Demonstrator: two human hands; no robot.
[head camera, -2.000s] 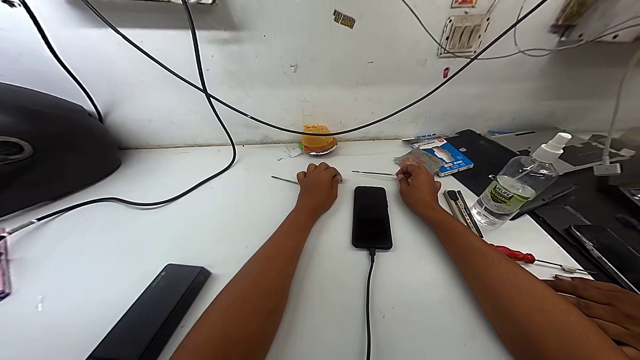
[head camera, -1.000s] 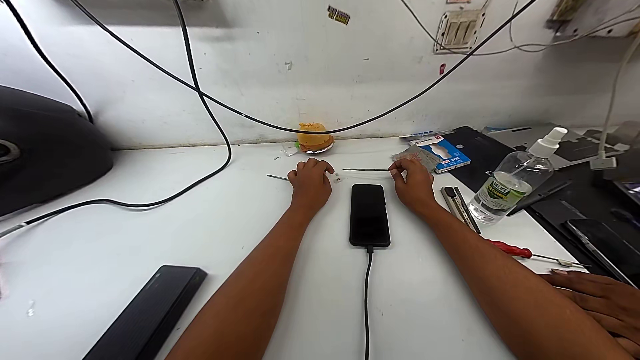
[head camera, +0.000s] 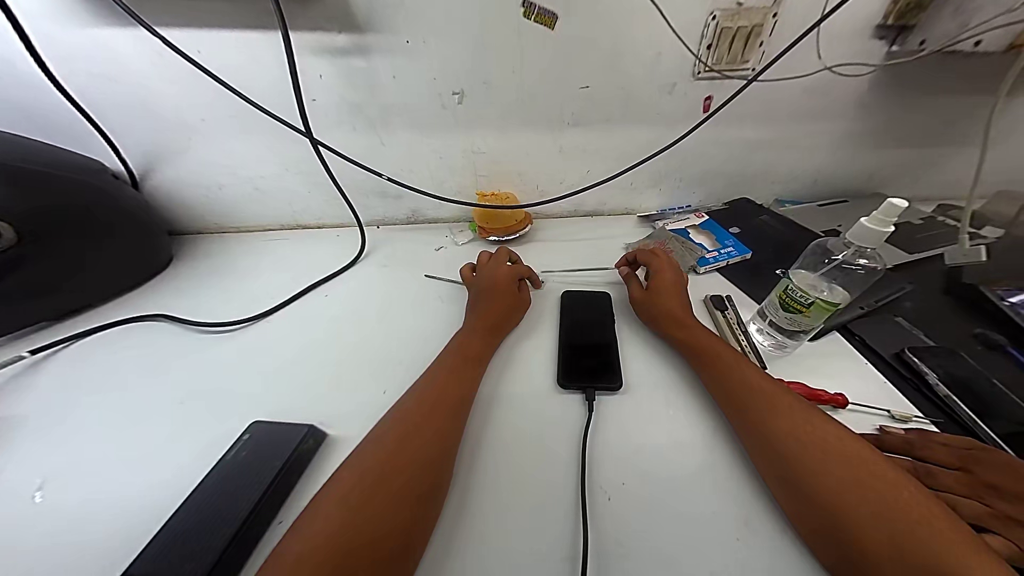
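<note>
Beyond the phone, my left hand (head camera: 498, 292) rests low on the white table, its fingers over a thin metal rod (head camera: 444, 279) whose end sticks out to the left. A second thin metal tool (head camera: 580, 270) lies crosswise, and the thumb and fingertips of my right hand (head camera: 658, 290) pinch its right end. Between my forearms lies a black smartphone (head camera: 590, 340), screen up and dark, with a black cable (head camera: 586, 488) plugged into its near edge. Whether the left fingers grip the rod or only cover it is hard to see.
A spray bottle (head camera: 816, 288), a utility knife (head camera: 736, 328), a red-handled screwdriver (head camera: 816, 394) and a blue box (head camera: 716, 244) are at right. Another person's hand (head camera: 960, 480) lies at lower right. A black bar-shaped device (head camera: 232, 496) is lower left; a burger-like item (head camera: 500, 216) stands by the wall.
My right hand has moved slightly left, nearer my left hand, with the thin tool at its fingertips. The phone and cable stay in place on the table.
</note>
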